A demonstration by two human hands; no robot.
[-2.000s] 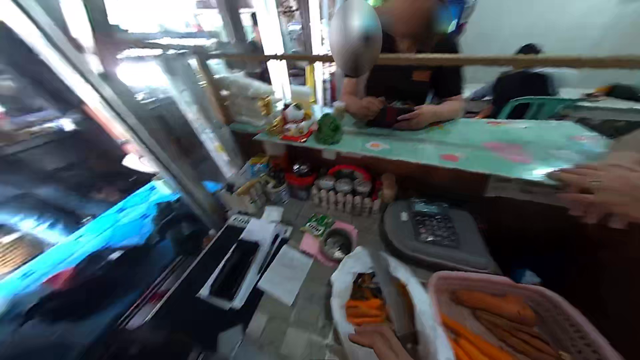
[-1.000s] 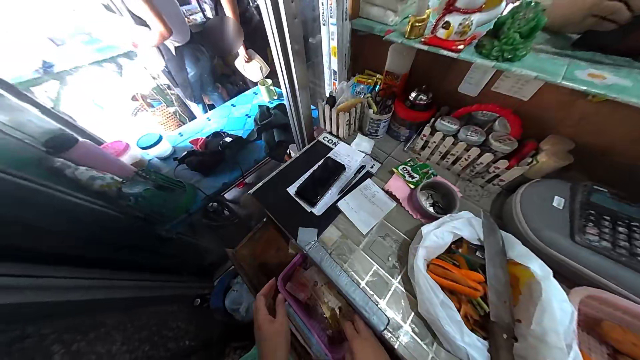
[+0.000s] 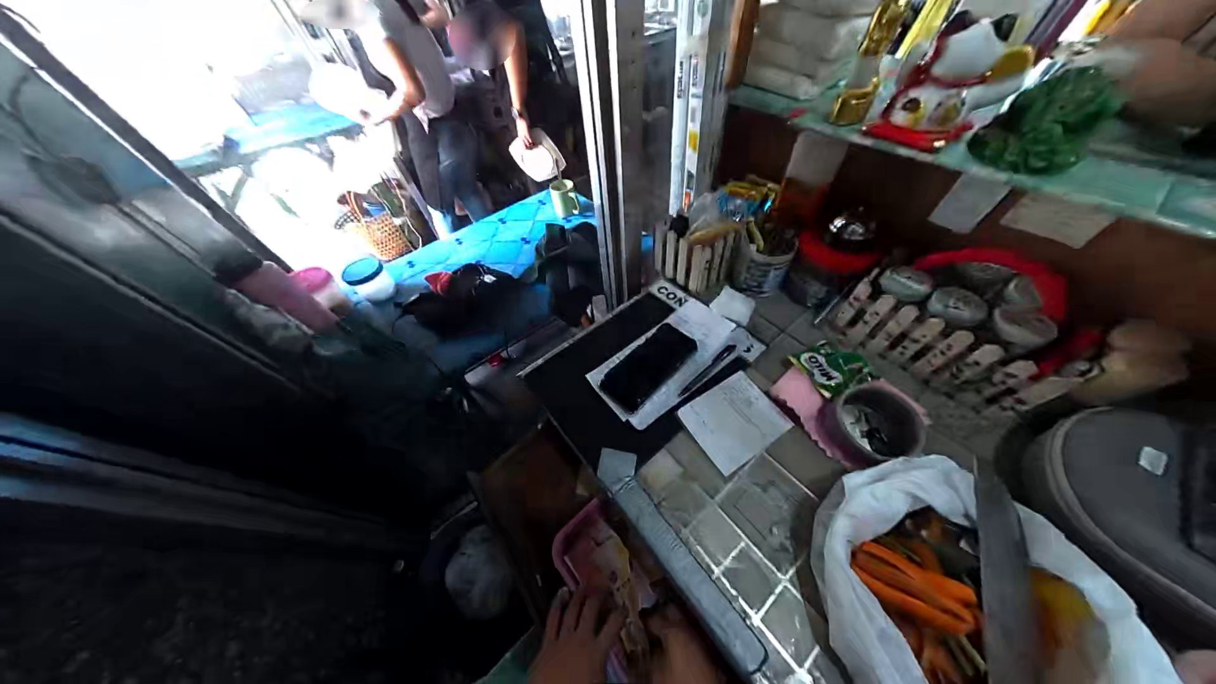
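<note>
Low in the view, my left hand [image 3: 576, 638] rests at the left side of a pink plastic tray [image 3: 562, 546] in an open drawer [image 3: 532, 475]. My right hand [image 3: 676, 646], blurred, is inside the tray among paper-like pieces [image 3: 619, 579] that look like banknotes. Whether either hand grips one cannot be told. On the tiled counter to the right stands a white plastic bag [image 3: 845, 589] of cut carrots [image 3: 917, 589], with a knife [image 3: 1005, 570] lying across it. A black phone [image 3: 650, 367], a pen [image 3: 708, 370] and a written paper [image 3: 734, 423] lie beyond the drawer.
A metal cup [image 3: 879, 423] stands beside a green packet [image 3: 831, 369]. Jars behind a small picket fence [image 3: 917, 347] line the counter's back, below a glass shelf [image 3: 1159, 190]. A grey machine [image 3: 1092, 475] is at right. People [image 3: 437, 104] stand beyond the window frame by a blue table [image 3: 484, 242].
The view has swung left and down since the first frame. A hand that was at the bag of carrots then is no longer there; both my hands are now at the pink tray, as one second ago.
</note>
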